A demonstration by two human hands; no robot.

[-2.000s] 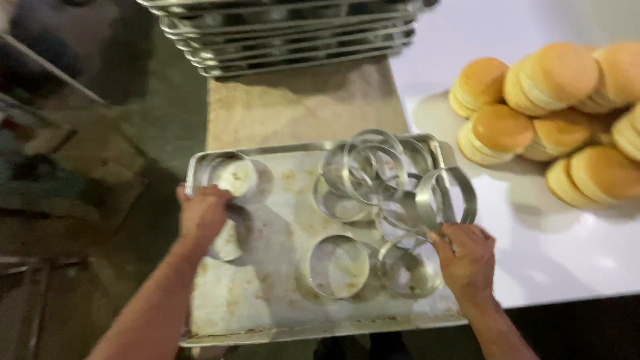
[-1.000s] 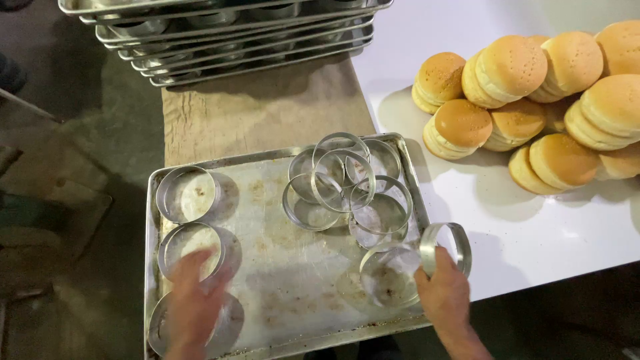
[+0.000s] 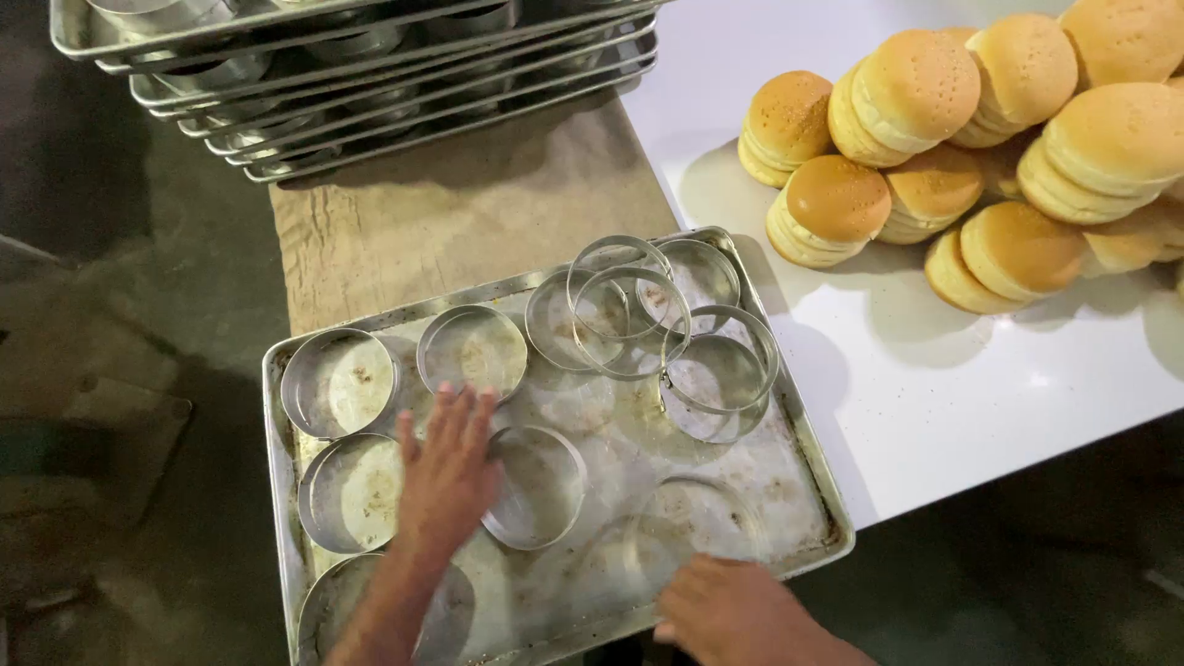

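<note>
Several metal ring molds lie on a metal baking tray. Three stand down its left side, the top one a ring in the back left corner. My left hand is palm down with its fingers apart, between a ring behind its fingertips and another at its right side; whether it touches them is unclear. At the tray's front edge is my right hand, blurred, its fingers curled, beside a blurred ring. Rings overlap in a loose pile at the back right.
A stack of metal trays holding more rings stands behind, at the back left. Brown sheet material lies between stack and tray. To the right, on a white table, round buns sit in stacked groups.
More rings now stand apart in the tray's left and middle. My left hand has moved inward from the left side. My right hand no longer holds the ring it held at the tray's right edge.
</note>
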